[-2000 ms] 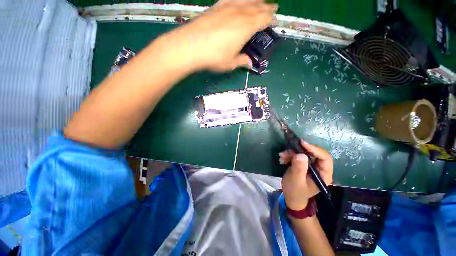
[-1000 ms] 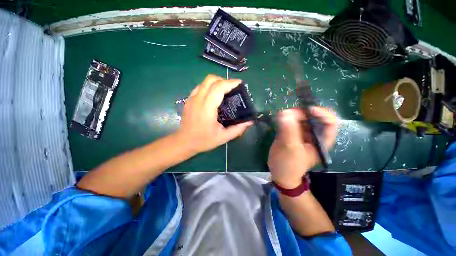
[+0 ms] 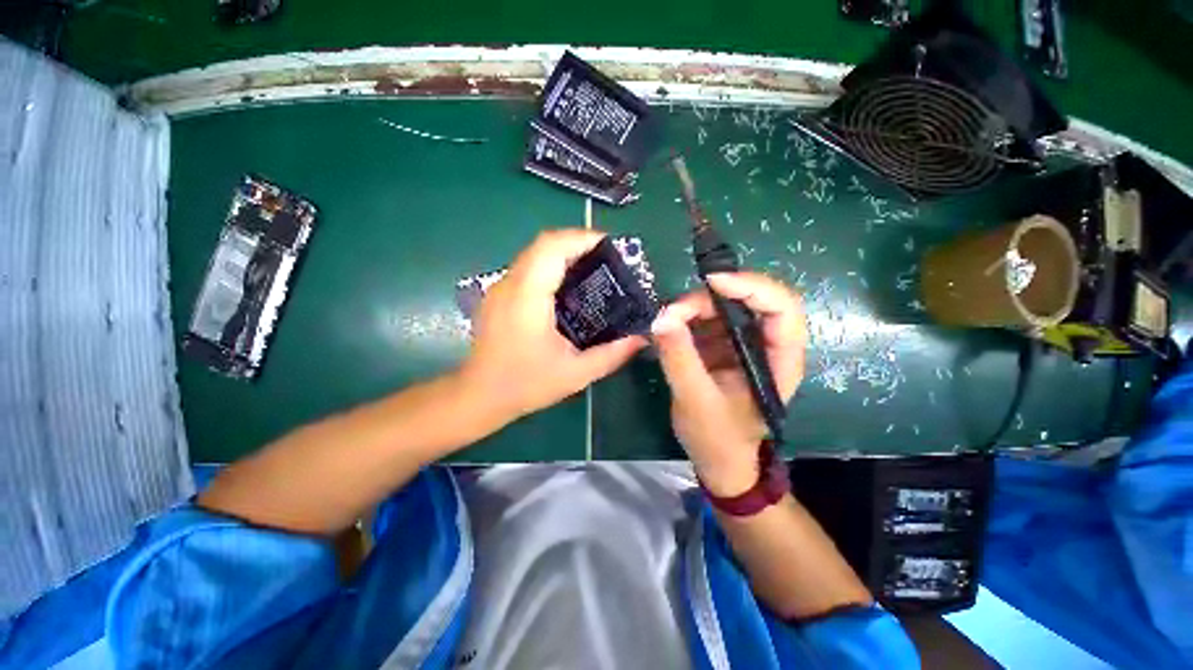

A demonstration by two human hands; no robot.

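My left hand (image 3: 530,321) holds a black phone battery (image 3: 605,299) with white print, above the phone chassis. The chassis (image 3: 633,255) lies on the mat, mostly hidden under my left hand and the battery; its board end shows beyond the battery. My right hand (image 3: 733,360) holds the black soldering iron (image 3: 741,314), its tip pointing up and away from the battery. The thumb and a finger of my right hand touch the battery's right corner; what they pinch is too small to tell. Spare batteries (image 3: 591,115) lie near the ledge.
An open phone unit (image 3: 251,278) lies at the left, beside white stacked trays (image 3: 85,288). Whitish slivers (image 3: 837,327) are scattered at right. A fan (image 3: 935,118), a brown roll (image 3: 975,278) and a black-yellow box (image 3: 1132,295) stand at right. A black tray (image 3: 870,530) is at lower right.
My left hand has moved from the spare batteries to the chassis, now holding a battery. My right hand has come to the battery's corner, and the iron's tip has swung up off the board.
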